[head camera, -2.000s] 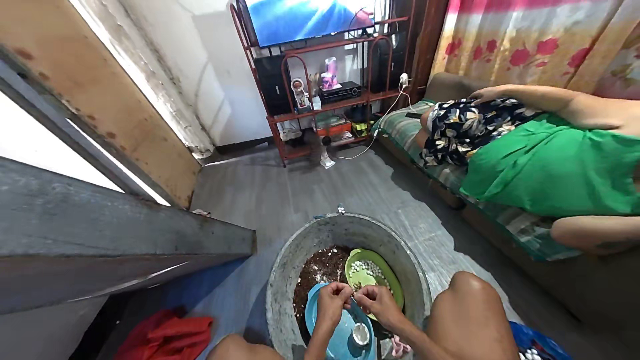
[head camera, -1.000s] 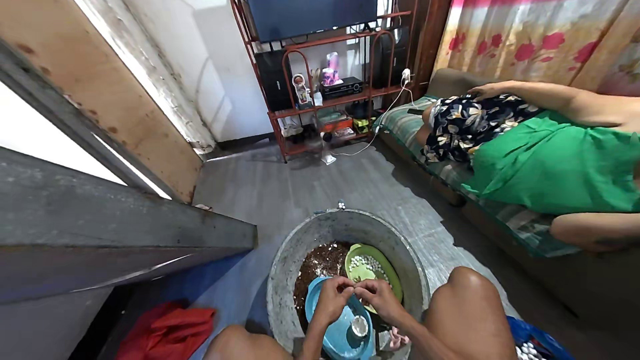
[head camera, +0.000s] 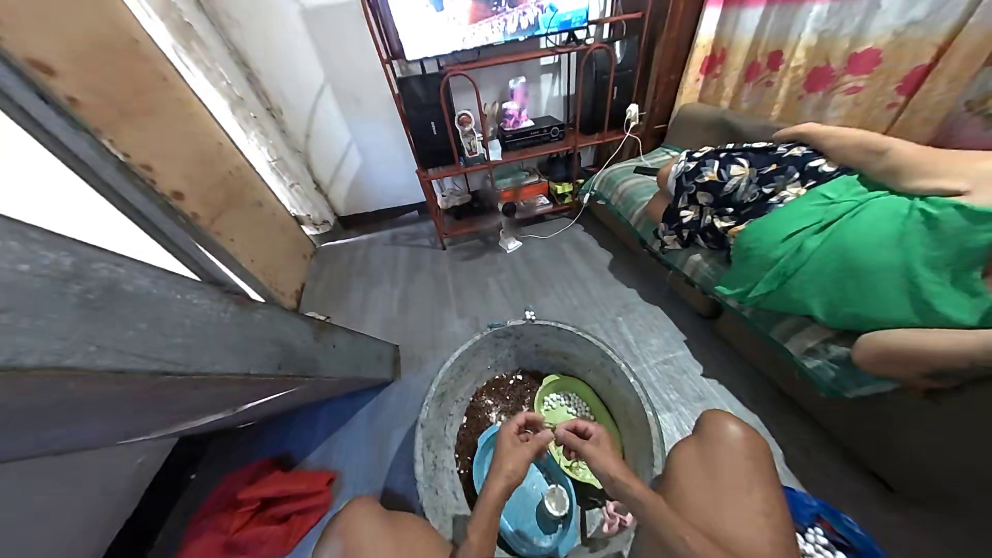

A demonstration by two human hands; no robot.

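Observation:
My left hand and my right hand meet over a large round grey tub. Between their fingertips is a small thin greenish thing, too small to name. Below them a green oval dish holds small white balls and pale bits. A light-blue plastic lid or tray lies beside it, with a small round container of white stuff on it. Dark brown crumbly material with white specks covers the tub's bottom. A pink item lies by my right forearm.
A person in green cloth lies on a sofa at the right. A red metal rack with a television stands ahead. Red cloth lies at lower left, and a blue bag with white balls at lower right.
The television picture has changed from dark to bright since a second ago. My hands stay close together over the tub, and the small thing between them now shows.

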